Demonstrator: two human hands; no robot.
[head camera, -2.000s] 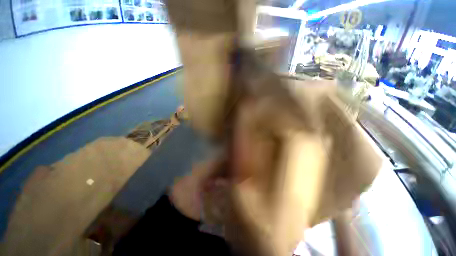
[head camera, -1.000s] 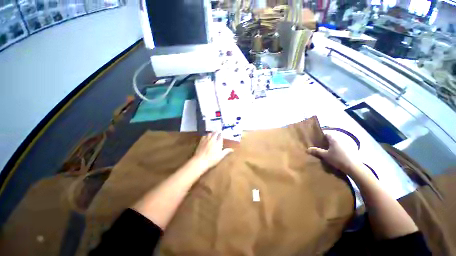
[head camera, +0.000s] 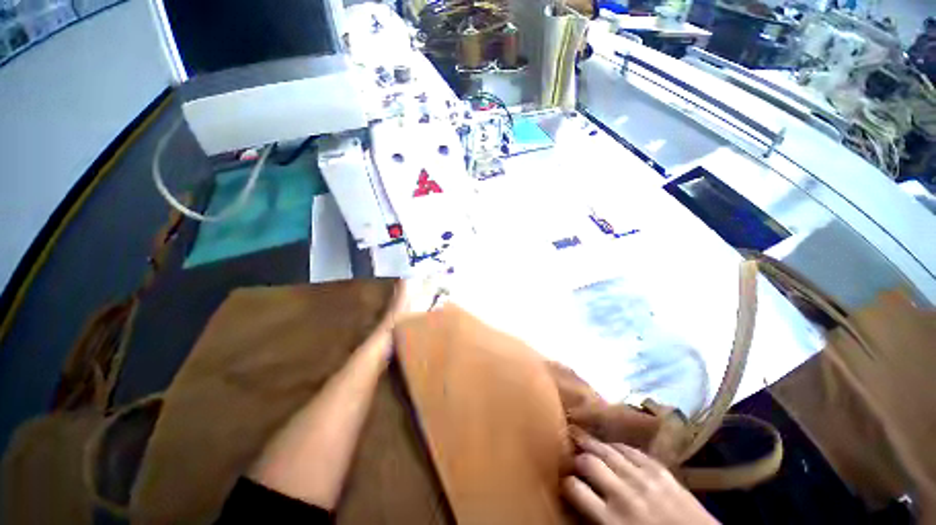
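A large brown panel (head camera: 267, 359) lies in front of me, its far edge below the white sewing machine head (head camera: 421, 195). A lighter brown folded section (head camera: 488, 410) lies over its middle, and the cloth is bunched at its right. My left hand (head camera: 414, 297) is at the panel's far edge beside the needle area; it is overexposed and partly covered by cloth, so its fingers are unclear. My right hand (head camera: 631, 487) is at the lower right, fingers bent on the bunched cloth edge, thumb hidden. A looped brown strap (head camera: 744, 338) stands right of it.
A dark screen (head camera: 251, 31) on a white box is upper left, with a pale hose and green mat (head camera: 251, 215) below. A small dark tool (head camera: 613, 224) lies on the white table (head camera: 534, 256). Brown pieces (head camera: 872, 400) hang at right. Thread cones (head camera: 488, 46) stand behind.
The panel, spread flat earlier, now has a folded lighter section and bunched right side. My right hand has moved down and nearer to me. Straps now show at right. The view has shifted right.
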